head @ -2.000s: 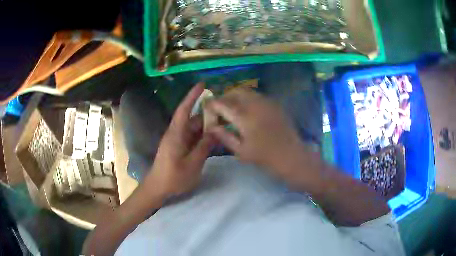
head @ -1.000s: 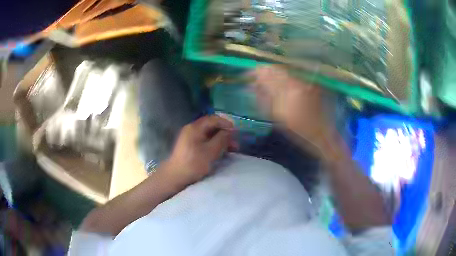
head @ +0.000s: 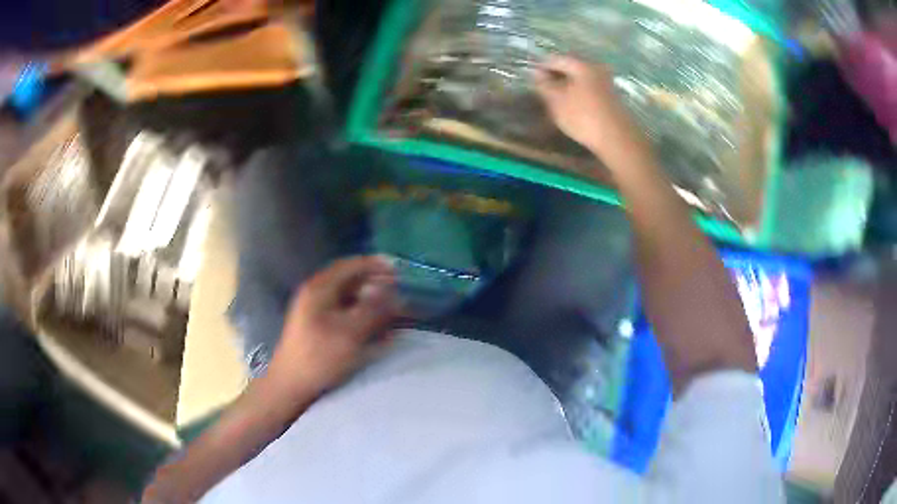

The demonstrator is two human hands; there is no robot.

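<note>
My right hand [head: 582, 103] reaches over the green crate [head: 472, 153], its fingertips drawn together at the small circuit boards [head: 482, 84] in it. Blur hides whether it holds one. My left hand [head: 339, 310] is over my lap, fingers curled with the thumb near the fingertips. Whether anything is inside it cannot be told. The boards are a blurred mass of greenish and silvery bits on the cardboard lining.
A large carton [head: 211, 315] with pale boxy pieces [head: 162, 202] stands at the left. An orange chair [head: 211, 59] is behind it. A blue bin [head: 644, 394] with white and pink parts [head: 770, 300] is at the right, partly behind my right forearm. Pink cloth shows at the upper right.
My right hand has left my left hand and moved forward over the green crate. My left hand has stayed over my lap. The view has turned and shifted.
</note>
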